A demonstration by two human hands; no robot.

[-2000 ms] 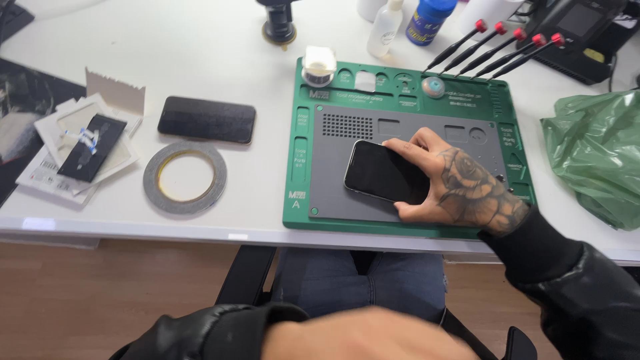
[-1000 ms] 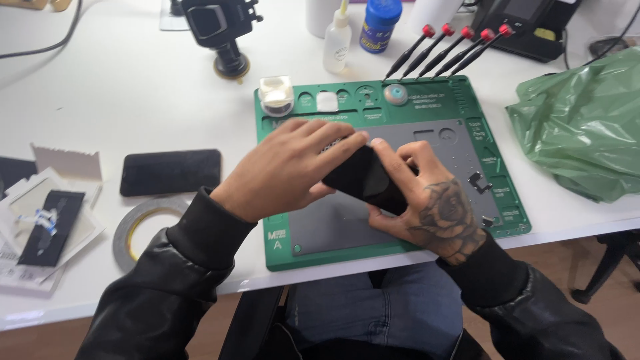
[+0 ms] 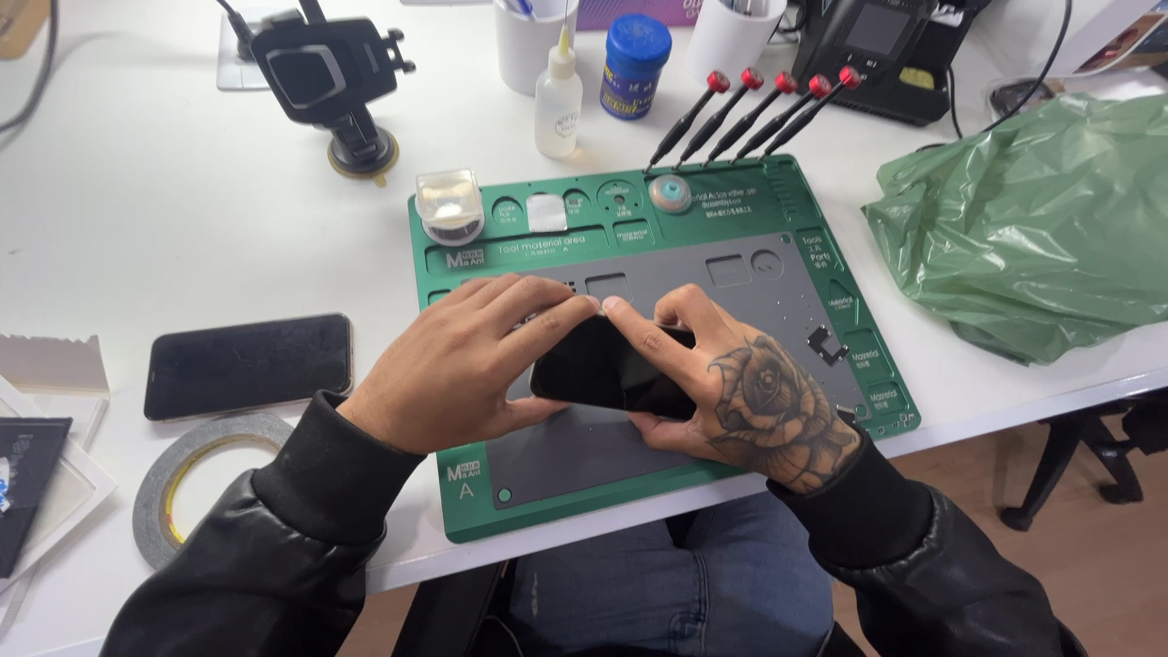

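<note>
A smartphone [image 3: 602, 365] with a dark screen is held between both hands over a green and grey repair mat [image 3: 584, 447]. My left hand [image 3: 470, 356] grips its left end, thumb at the near edge and fingers at the far edge. My right hand [image 3: 730, 374], with a rose tattoo on its back, holds the right end, its index fingertip meeting my left fingertips at the far edge. Small metal parts [image 3: 827, 345] lie on the mat to the right of my right hand. A second smartphone [image 3: 248, 367] lies face up on the white table, left of the mat.
A roll of grey tape [image 3: 155, 497] lies near my left sleeve. Several red-capped screwdrivers [image 3: 721, 128] stand at the mat's far edge, near a dropper bottle [image 3: 558, 105] and a blue jar [image 3: 636, 68]. A phone holder [image 3: 324, 73] stands at far left, a green plastic bag [image 3: 1031, 219] at right.
My left hand has come from near the table's front edge onto the phone, which my right hand alone held two seconds ago. The view has shifted.
</note>
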